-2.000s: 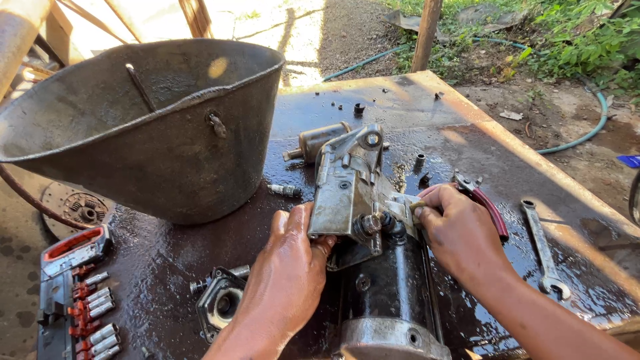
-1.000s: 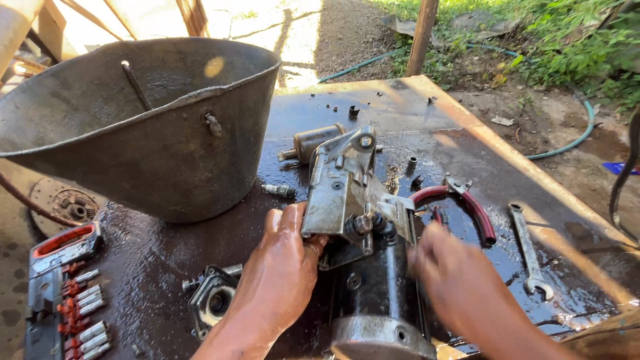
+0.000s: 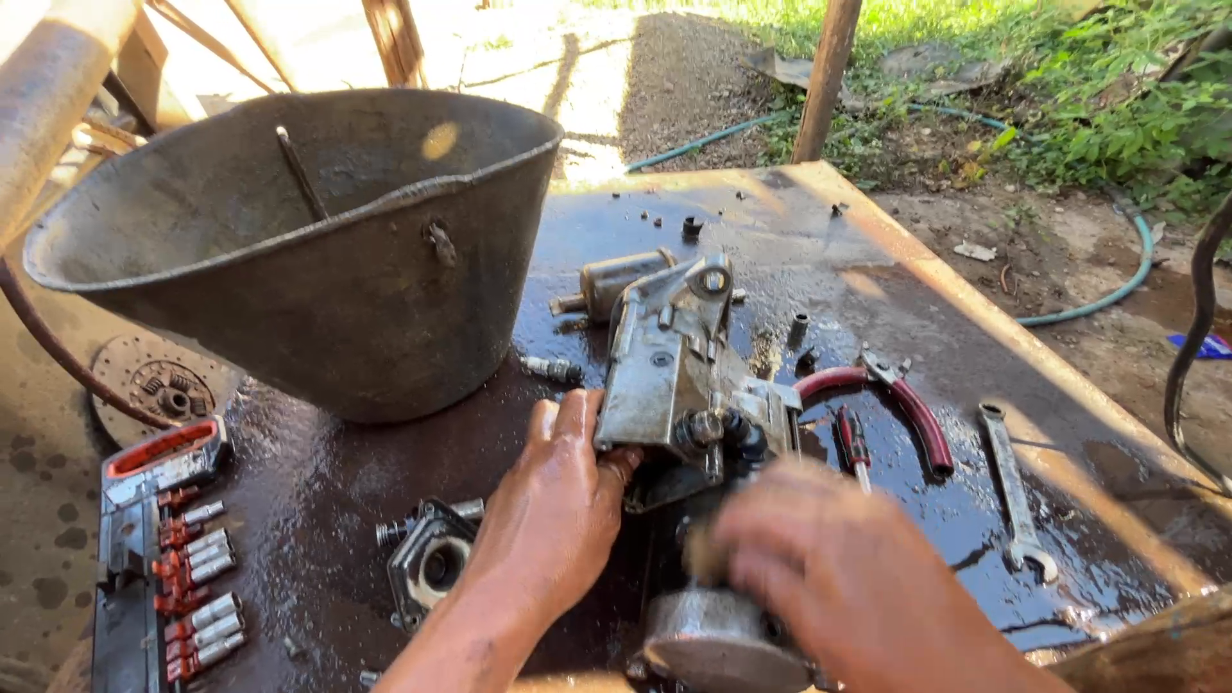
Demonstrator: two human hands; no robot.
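Observation:
A starter motor with a cast metal nose housing (image 3: 654, 371) and a black cylindrical body lies on the wet tabletop, its round end cap (image 3: 722, 640) toward me. My left hand (image 3: 549, 525) grips the housing's lower left edge, thumb under it. Over the black body is my right hand (image 3: 818, 549), blurred, with a small tan thing at its fingertips, perhaps a brush or rag; its kind is unclear. Right of the housing lie red-handled pliers (image 3: 919, 419) and a small red screwdriver (image 3: 853, 443). A flanged metal part (image 3: 428, 563) sits left of my left forearm.
A large dark metal bucket (image 3: 385, 298) stands at the back left. A socket set in its holder (image 3: 130, 568) lies at the left edge, a combination wrench (image 3: 1015, 496) at the right. Behind the housing are a metal canister (image 3: 616, 284), a spark plug (image 3: 551, 370) and small loose parts.
My right hand has come from the housing's right side down over the black body. The pliers show more fully, and the screwdriver has come into sight. My left hand keeps its hold.

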